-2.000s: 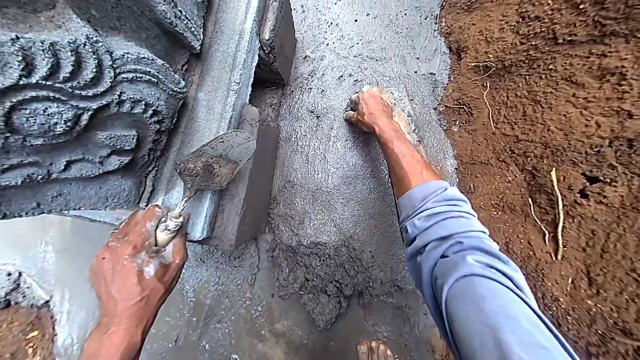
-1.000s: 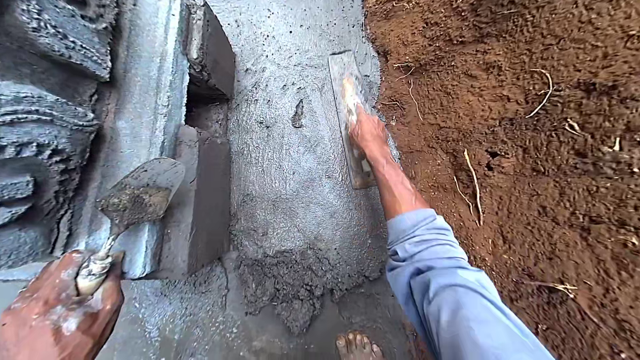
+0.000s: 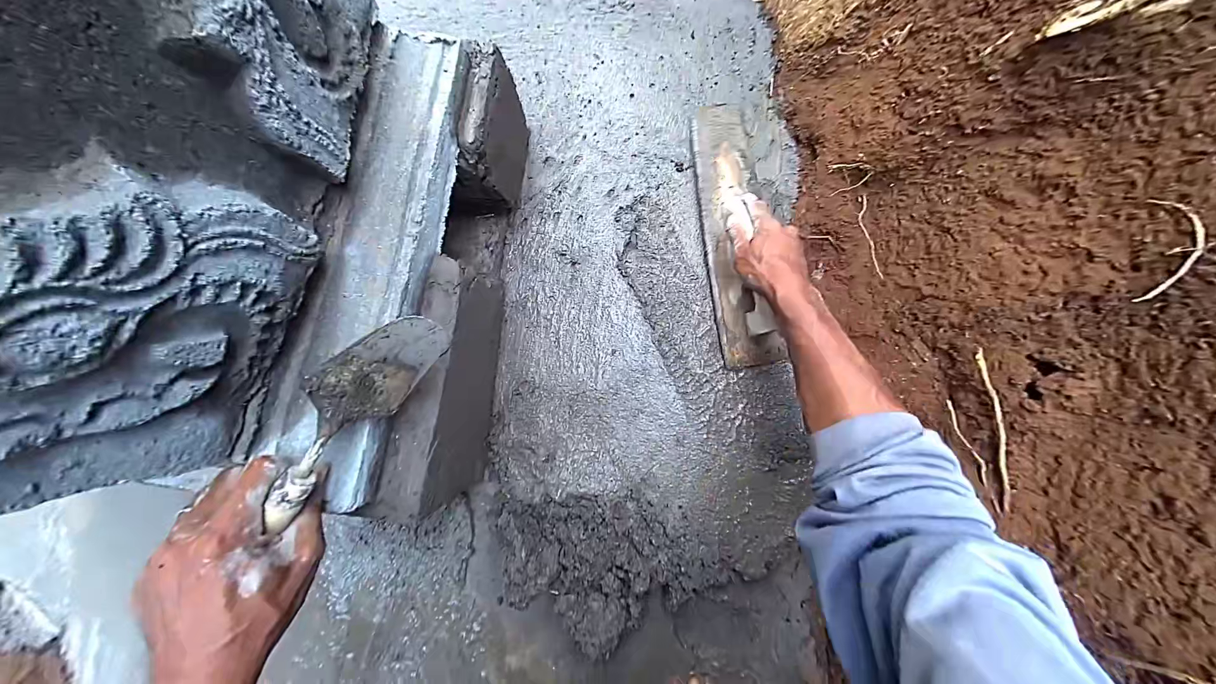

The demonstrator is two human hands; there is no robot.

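Observation:
In my left hand [image 3: 233,560], at the lower left, is the handle of a pointed masonry trowel [image 3: 375,375]. Mortar clings to its blade, which is over the stepped edge of the carved base. My right hand [image 3: 774,252] grips the handle of a rectangular plastering float [image 3: 731,275]. The float lies lengthwise on the wet mortar [image 3: 608,332], near the strip's right side. A shallow hollow with rougher mortar shows left of the float. Lumpy mortar [image 3: 608,560] is heaped at the strip's near end.
A carved grey cement relief [image 3: 142,294] with a moulded ledge [image 3: 380,218] stands at the left. Beside it are a raised block [image 3: 492,128] and a lower step [image 3: 461,399]. Brown soil [image 3: 997,266] with thin roots borders the mortar on the right.
The float now shows fully, where two seconds ago my right hand mostly hid it. A hollow has appeared in the mortar left of it. The left hand keeps its hold on the trowel.

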